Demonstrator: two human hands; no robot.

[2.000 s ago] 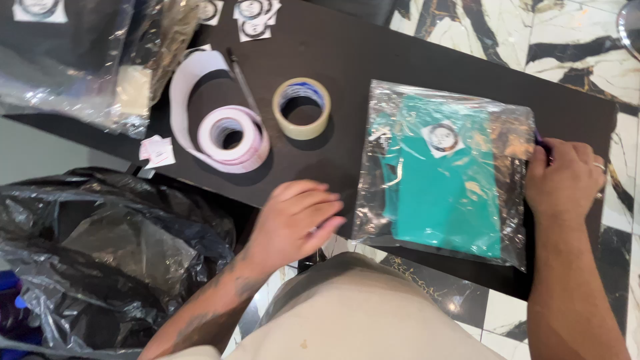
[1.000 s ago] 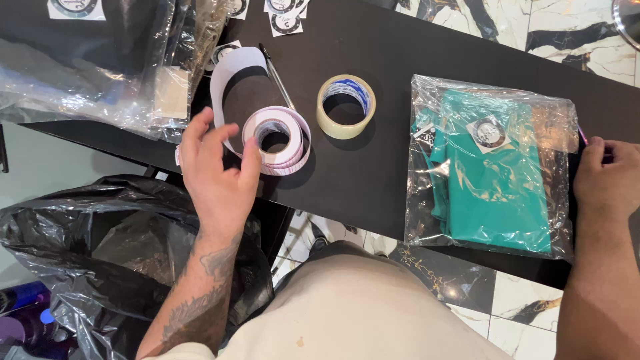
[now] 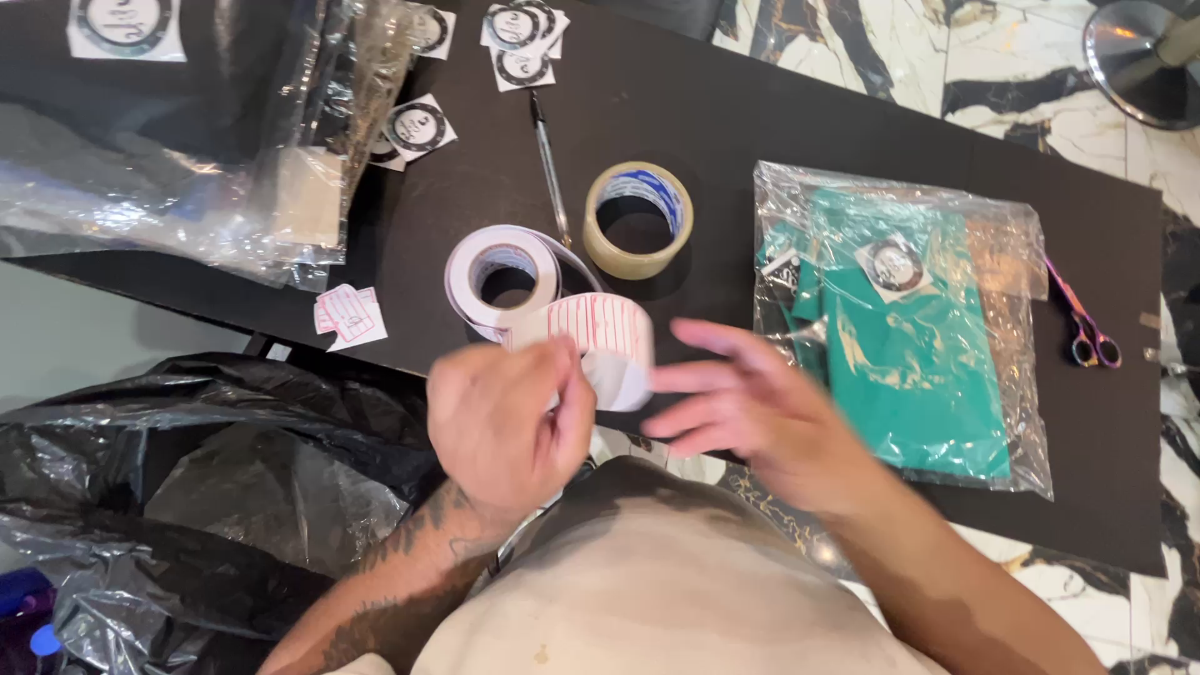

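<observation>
My left hand (image 3: 511, 422) is closed on the free end of a strip of price labels (image 3: 600, 323) with red print, which curls out from the label roll (image 3: 503, 281) on the black table. Just right of the strip, my right hand (image 3: 745, 412) is blurred, its fingers spread, holding nothing that I can see. Behind the hands stands a roll of clear packing tape (image 3: 637, 220), beside a pen (image 3: 550, 169). A clear plastic bag with folded teal fabric (image 3: 909, 356) lies to the right, a round-logo sticker on it. Scissors (image 3: 1081, 314) lie beyond the bag.
More clear bags with dark contents (image 3: 178, 141) cover the table's left end. Loose round-logo stickers (image 3: 525, 42) lie at the back, and small labels (image 3: 349, 316) near the front edge. A black plastic bin bag (image 3: 216, 506) gapes below the table at left.
My left hand has reached the label roll and taken hold of its strip. My right hand has left the scissors at the far right and come over beside the strip.
</observation>
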